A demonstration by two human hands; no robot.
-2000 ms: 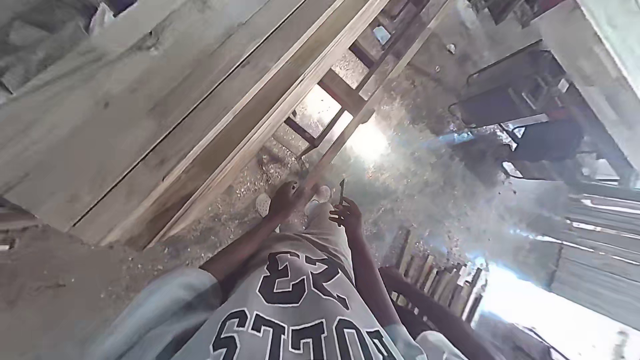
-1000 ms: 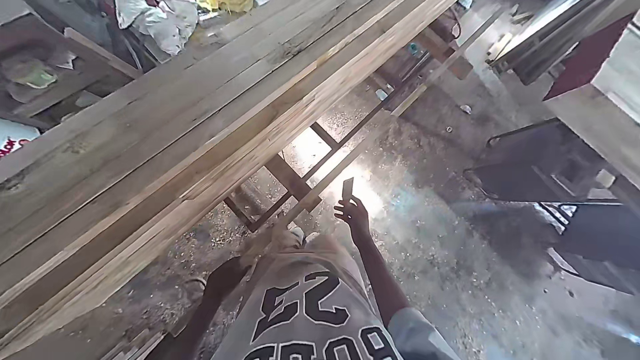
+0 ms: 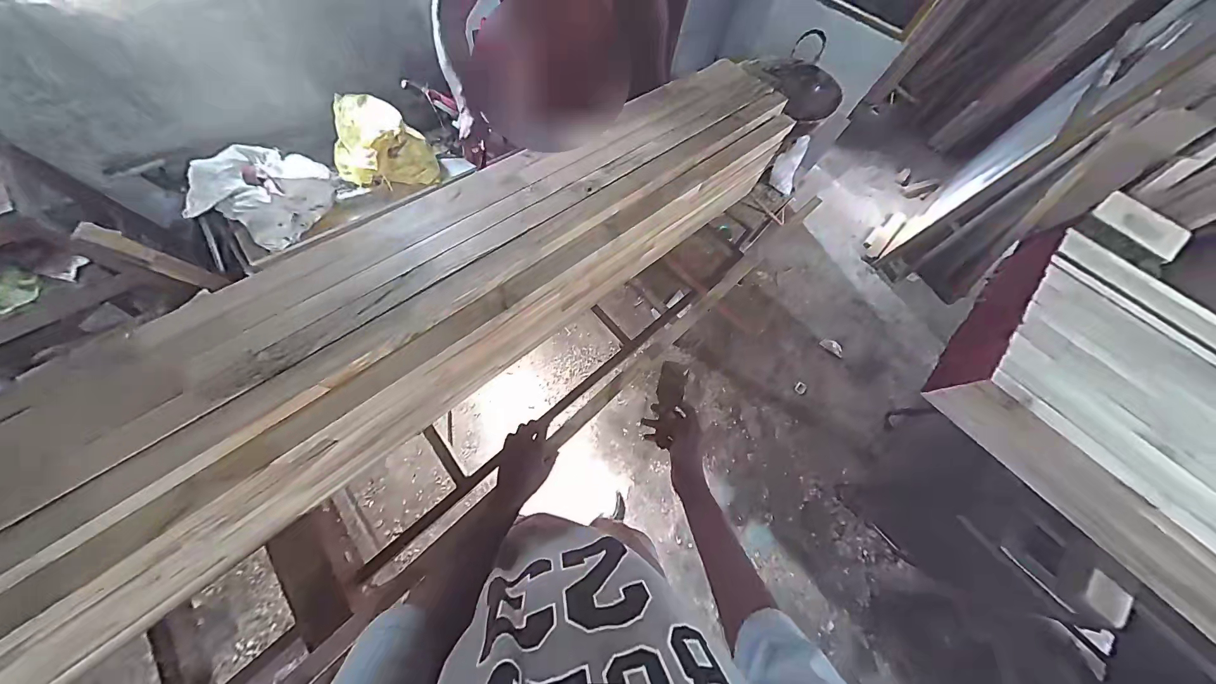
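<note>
My right hand holds a small dark flat block, too shadowed to tell its material, upright above its fingers over the floor. My left hand is at a long thin wooden strip that runs along the near side of the bench; whether its fingers grip it I cannot tell. Long wooden planks lie side by side on the bench, running from the lower left to the upper right, beyond both hands.
A person is at the far side of the planks. White and yellow plastic bags lie behind them. A dark round pan is at the far end. Stacked boards stand at the right; shavings litter the floor.
The view has swung up toward the far end of the planks, and the other person has come into view. My left hand has moved forward to the strip; the right still holds the block.
</note>
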